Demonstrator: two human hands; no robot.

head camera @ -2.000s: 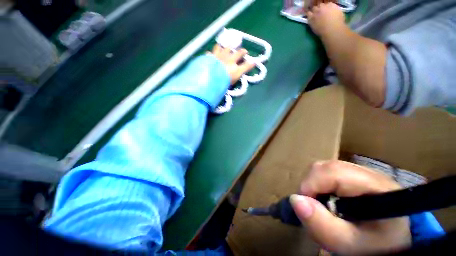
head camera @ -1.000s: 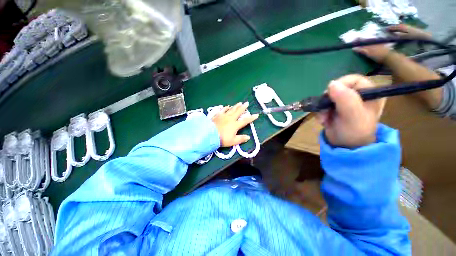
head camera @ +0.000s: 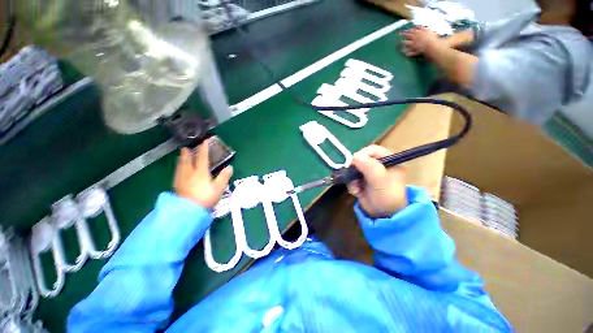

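Three white plastic housings (head camera: 249, 195) lie in a row before me on the green bench, discs away from me and loops toward me. My right hand (head camera: 380, 184) grips the soldering iron (head camera: 348, 174) like a pen. Its metal tip is at the disc of the rightmost housing; I cannot tell if it touches. My left hand (head camera: 199, 179) lies at the left end of the row, fingers spread by the tip-cleaning pad (head camera: 220, 153). Whether it presses on the leftmost housing is not clear. One single housing (head camera: 327, 144) lies just beyond the iron.
More housings lie in an overlapping row (head camera: 354, 91) further right and in a group (head camera: 75, 231) at left. The iron stand (head camera: 188, 127) sits under a clear plastic funnel (head camera: 146, 78). The cord (head camera: 455, 117) arcs at right, above an open carton (head camera: 520, 195). Another person's hand (head camera: 422, 42) works at upper right.
The view has shifted. My left hand has moved off the housings' discs toward the row's left end. The iron's tip has moved from the single housing at right to the row's rightmost housing.
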